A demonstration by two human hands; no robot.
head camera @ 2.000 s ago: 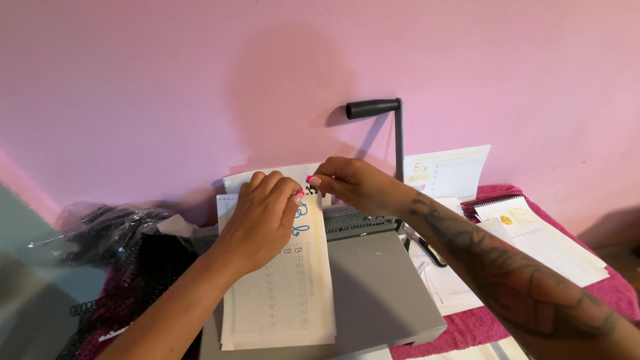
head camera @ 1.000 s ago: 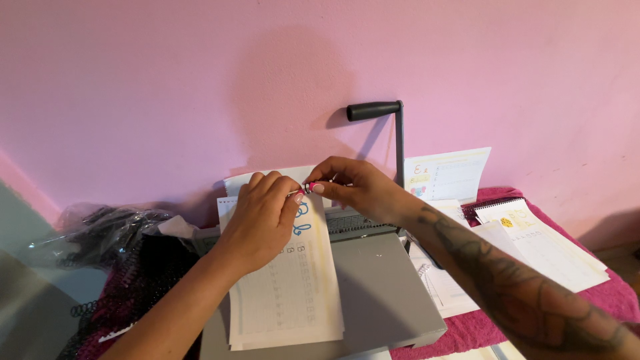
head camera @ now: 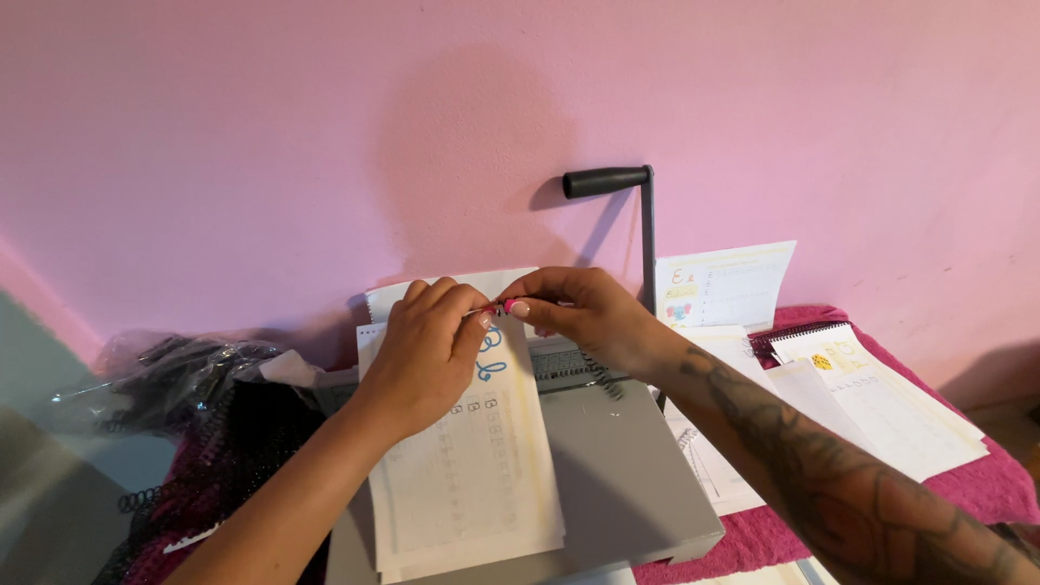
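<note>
My left hand (head camera: 431, 349) grips the top edge of a stack of punched worksheets (head camera: 467, 504), which bears a large blue letter B and rows of letters. Close against it, the fingertips of my right hand (head camera: 569, 313) pinch a black plastic binding coil at the sheets' top right corner. A loose length of the coil (head camera: 603, 375) hangs below my right hand. Beneath the sheets is a grey binding machine (head camera: 626, 463), with its black-handled lever (head camera: 605, 181) upright behind my right hand. My fingers hide most of the coil where it meets the paper.
Black coils (head camera: 142, 497) and a clear plastic bag (head camera: 154, 374) lie at the left. A worksheet with an elephant picture (head camera: 723, 284) leans on the pink wall. Spiral-bound sheets (head camera: 886, 406) rest on a magenta towel (head camera: 995, 463) at the right.
The lower part of the worksheets has shifted a little. A loose length of coil now shows beneath my right hand. Both hands remain together at the sheets' top edge.
</note>
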